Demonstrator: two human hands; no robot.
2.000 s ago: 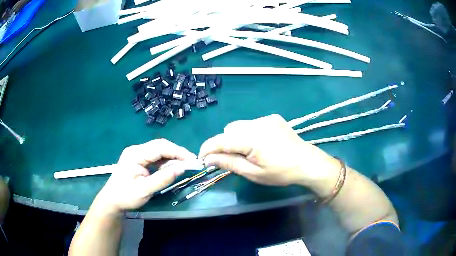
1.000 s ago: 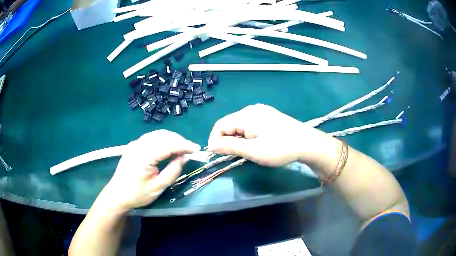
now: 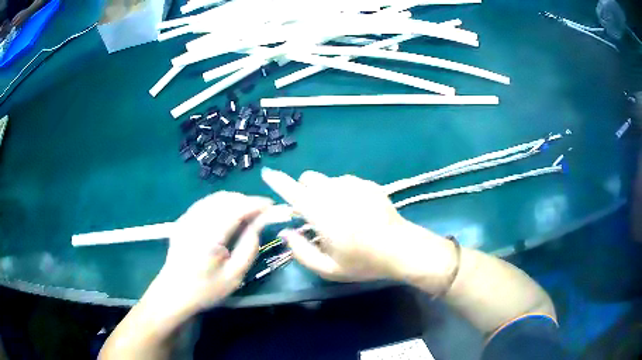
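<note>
My left hand (image 3: 215, 242) is closed around a white sleeving tube (image 3: 123, 234); its free end points left over the green bench. The tube's other end shows at my left fingertips. My right hand (image 3: 352, 228) is just right of it, thumb and forefinger apart, the forefinger near the tube's end. Whether the right hand holds a wire is hidden. Thin coloured wire ends (image 3: 273, 260) show below and between the hands. Whitish wire bundles (image 3: 479, 160) run from behind the right hand to the right and end in small blue tips.
A heap of black connector housings (image 3: 239, 137) lies beyond the hands. A large pile of white tubes (image 3: 317, 35) is at the back, with a white carton (image 3: 130, 28) and a blue item (image 3: 28, 31) at back left. A short cable branch (image 3: 581, 27) lies back right.
My right thumb and forefinger have opened and spread around the tube's end. The far ends of two bundles have come together and moved down. My left hand still grips the tube.
</note>
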